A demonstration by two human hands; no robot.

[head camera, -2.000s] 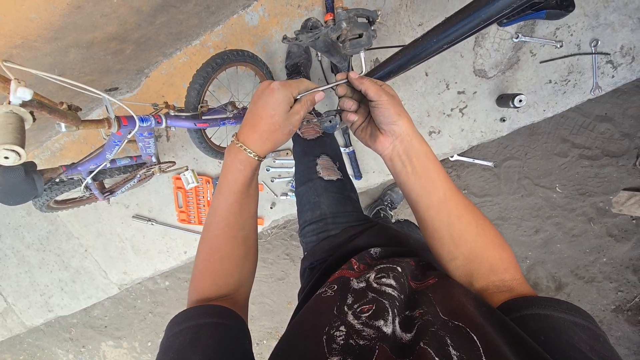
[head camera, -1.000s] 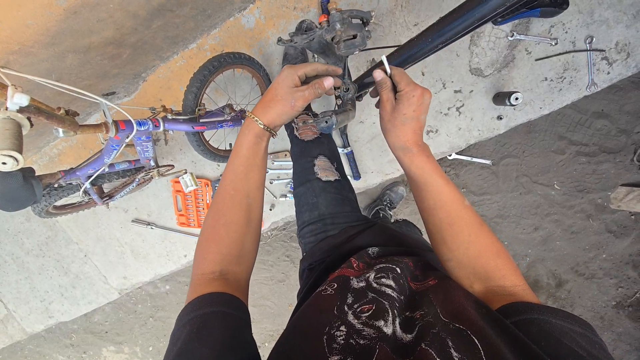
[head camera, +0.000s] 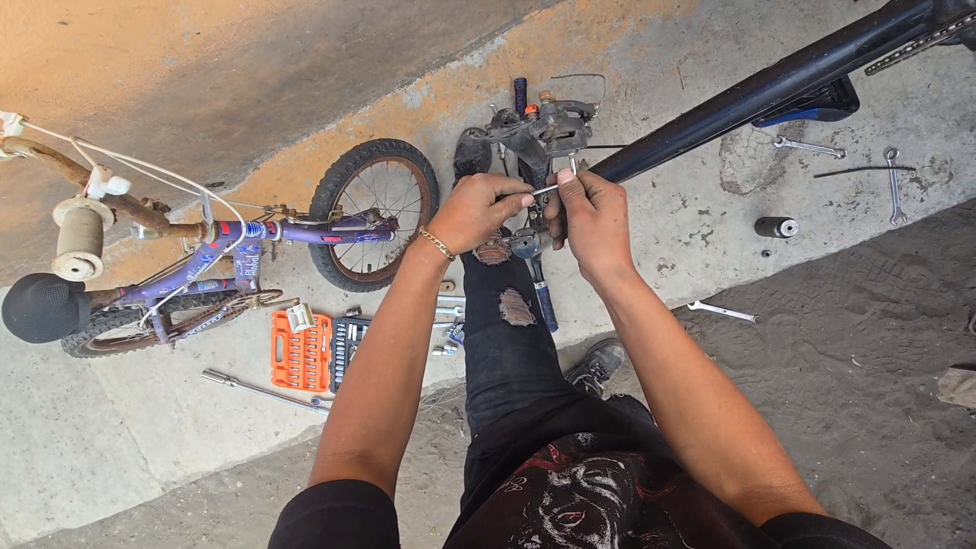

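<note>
A thin light-coloured rod or cable end (head camera: pixel 544 190) is pinched between my hands, above my bent leg. My left hand (head camera: pixel 488 210) grips its left end between thumb and forefinger. My right hand (head camera: pixel 595 217) has thumb and fingers closed on its right end, with a short metal piece standing up by the thumb. Just beyond my hands is the dark fork and brake assembly (head camera: pixel 564 126) of a bicycle. Its black frame tube (head camera: pixel 732 99) runs to the upper right. The fingertips of my right hand are partly hidden behind the thumb.
A small purple bicycle (head camera: pixel 305 232) lies at left, near an orange socket case (head camera: pixel 300 354) and a long socket handle (head camera: pixel 263 391). At right lie a combination wrench (head camera: pixel 894 187), another wrench (head camera: pixel 808 147), a third wrench (head camera: pixel 723 311) and a black cylinder (head camera: pixel 776 226). A saddle (head camera: pixel 812 107) is under the frame tube.
My hands, apart one second ago, have come together on the thin piece. My left hand now pinches its left end. The view has shifted slightly.
</note>
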